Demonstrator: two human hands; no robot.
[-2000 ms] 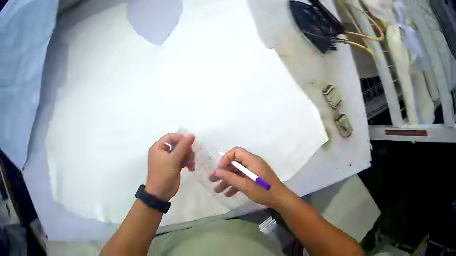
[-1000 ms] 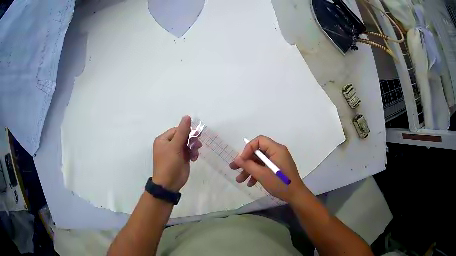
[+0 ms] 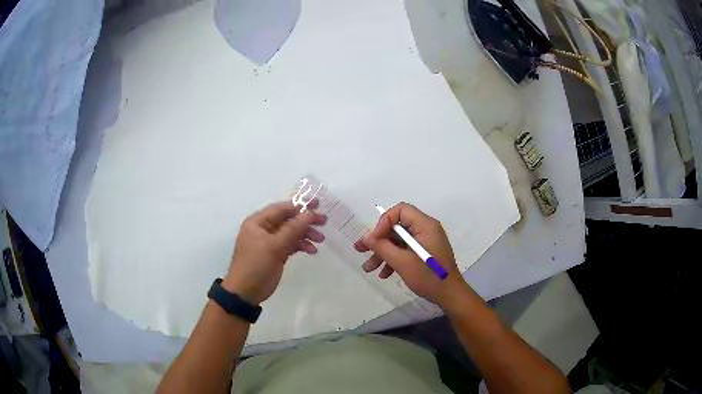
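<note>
A large cream cloth panel [image 3: 192,161] lies flat on the table, its V neck notch at the top. My left hand [image 3: 271,245] holds the upper end of a clear ruler [image 3: 344,222] with reddish grid lines; light glares off that end. The ruler slants down to the right over the panel and passes under my right hand. My right hand [image 3: 408,252] holds a slim white marker [image 3: 412,244] with a purple end, its tip pointing up and left. Whether the ruler touches the cloth I cannot tell.
A black iron [image 3: 504,38] with tan hoses stands at the upper right. Two small patterned blocks [image 3: 529,151] lie near the table's [image 3: 566,223] right edge. A bluish-white sheet [image 3: 46,108] hangs over the left side. A white rack [image 3: 639,208] with cloth stands at the right.
Over the two seconds the view shifts. My left hand's fingers change their hold at the ruler's upper end, and my right hand sits farther from my left than at first, still holding the marker.
</note>
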